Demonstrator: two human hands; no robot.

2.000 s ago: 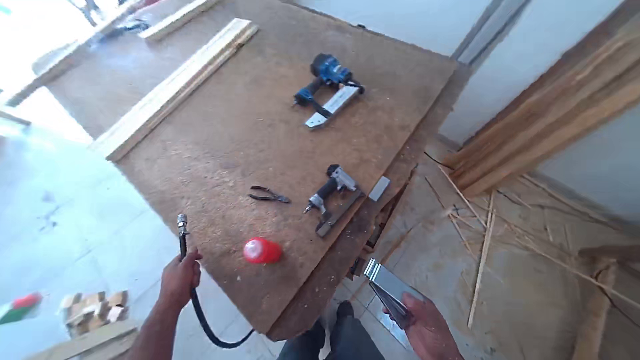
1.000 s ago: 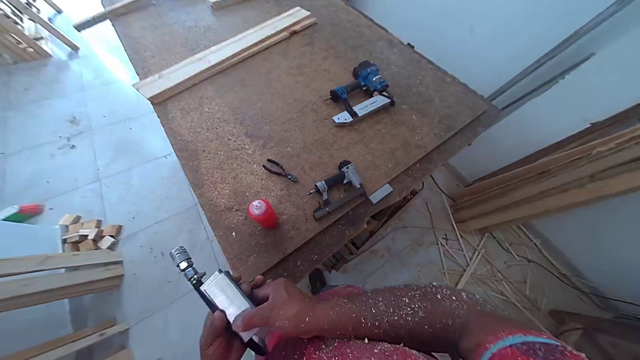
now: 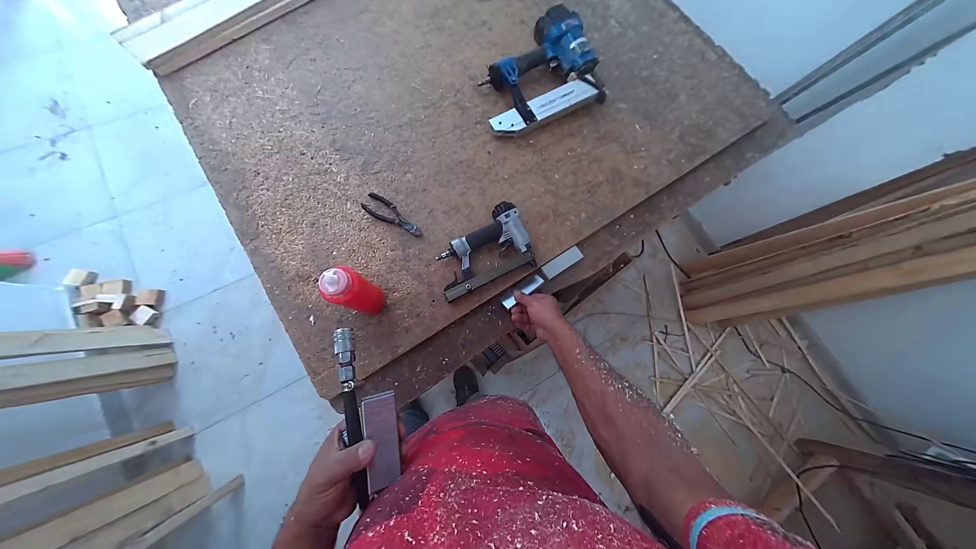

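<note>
My left hand [image 3: 339, 465] grips a black air hose [image 3: 352, 427] with a metal quick coupler [image 3: 345, 351] at its top, together with a flat brownish-grey strip, likely a staple stick [image 3: 381, 438]. My right hand [image 3: 536, 314] pinches a short silvery strip of staples [image 3: 523, 292] at the table's near edge, beside another pale grey strip [image 3: 563, 262]. Just beyond lies a small black and silver pneumatic stapler [image 3: 492, 248]. Black-handled cutting pliers [image 3: 392, 214] and a red squeeze bottle [image 3: 352, 290] are to its left. A larger blue pneumatic stapler [image 3: 549, 72] lies farther back.
The chipboard table [image 3: 305, 137] carries sawdust and a wooden board [image 3: 206, 30] at the far left. Wood blocks [image 3: 114, 297] and lumber [image 3: 84, 366] are at left. Planks [image 3: 831, 259] lean at right above thin wood offcuts [image 3: 717, 374] and cables on the floor.
My right hand has moved from beside my left hand to the strips at the table edge. The hose remains in my left hand. The view has shifted closer to the table.
</note>
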